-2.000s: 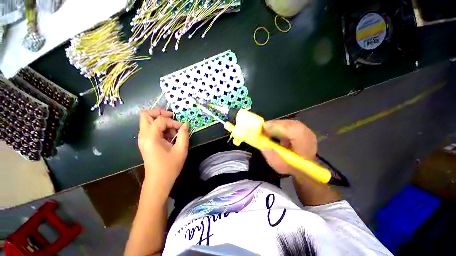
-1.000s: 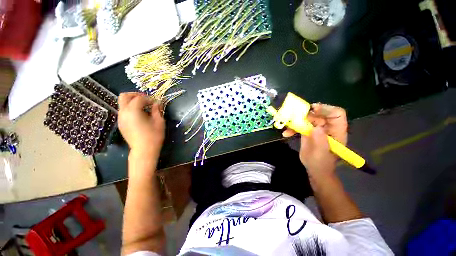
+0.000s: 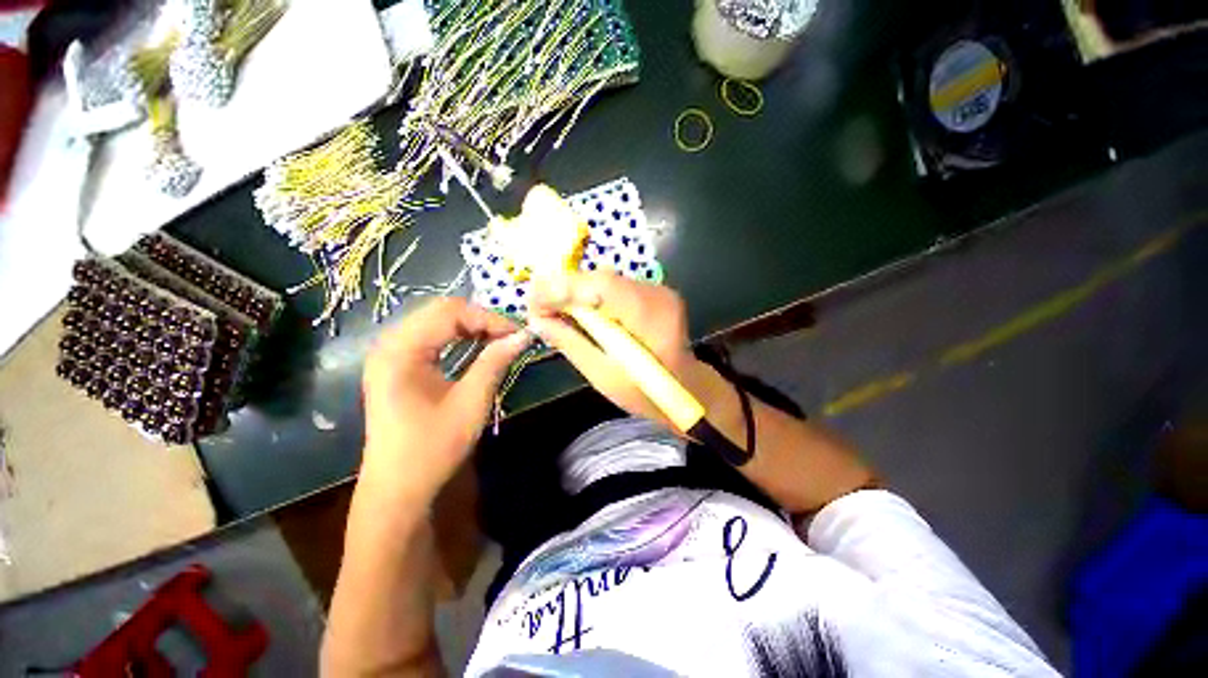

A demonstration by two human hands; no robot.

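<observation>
The white-and-green PCB panel [image 3: 617, 228] lies flat on the dark bench in front of me, partly covered by my hands and the iron. My right hand [image 3: 612, 331] holds the yellow soldering iron [image 3: 639, 368] over the panel's left part, its thin metal tip pointing up and left. My left hand [image 3: 431, 384] is at the panel's lower left corner, thumb and fingertips together close to my right fingers. It seems to pinch a thin lead wire, but the wire is hard to make out. A few wires hang off the panel's left and lower edges.
A loose wire pile [image 3: 331, 199] lies left of the panel, a wired panel [image 3: 603, 47] beyond. Stacked component panels [image 3: 139, 347] stand at left. A pale jar [image 3: 731, 50], rubber bands [image 3: 693, 129] and a black fan [image 3: 964, 90] are at the back. A red stool [image 3: 179, 623] is below.
My left hand has moved from beside the wire pile to the panel's lower left corner. My right hand has carried the iron left over the panel. The camera view has shifted.
</observation>
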